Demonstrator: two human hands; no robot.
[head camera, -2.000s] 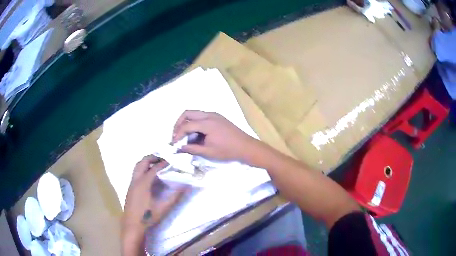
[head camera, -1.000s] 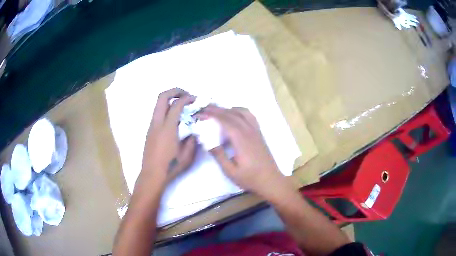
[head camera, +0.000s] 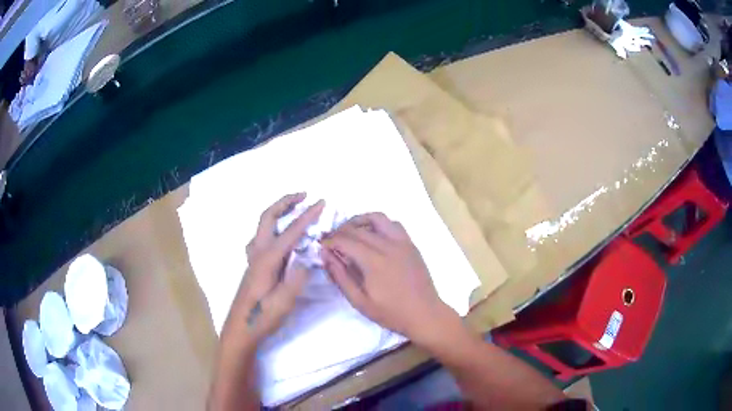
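Note:
A white tissue bundle (head camera: 311, 250) lies on the stack of white tissue sheets (head camera: 321, 152), bunched up between my two hands. My left hand (head camera: 277, 257) holds its left side, with the fingers curled over the top. My right hand (head camera: 381, 269) pinches the crumpled paper from the right, its fingertips close to the left ones. Both hands are bare. What is inside the paper is hidden. Several white wrapped pieces (head camera: 86, 294) stand grouped at the left of the bench.
Brown paper sheets (head camera: 481, 172) show beside the white stack. The dark green belt (head camera: 172, 120) runs behind, with a round piece (head camera: 103, 74) at its far edge. Red stools (head camera: 618, 301) stand at the right. White gloves (head camera: 632, 38) and a bowl (head camera: 685, 26) lie at the back right.
Two seconds ago the paper was looser; it is now bunched between both hands. My right hand has come round to the bundle's right side. The camera view has also shifted.

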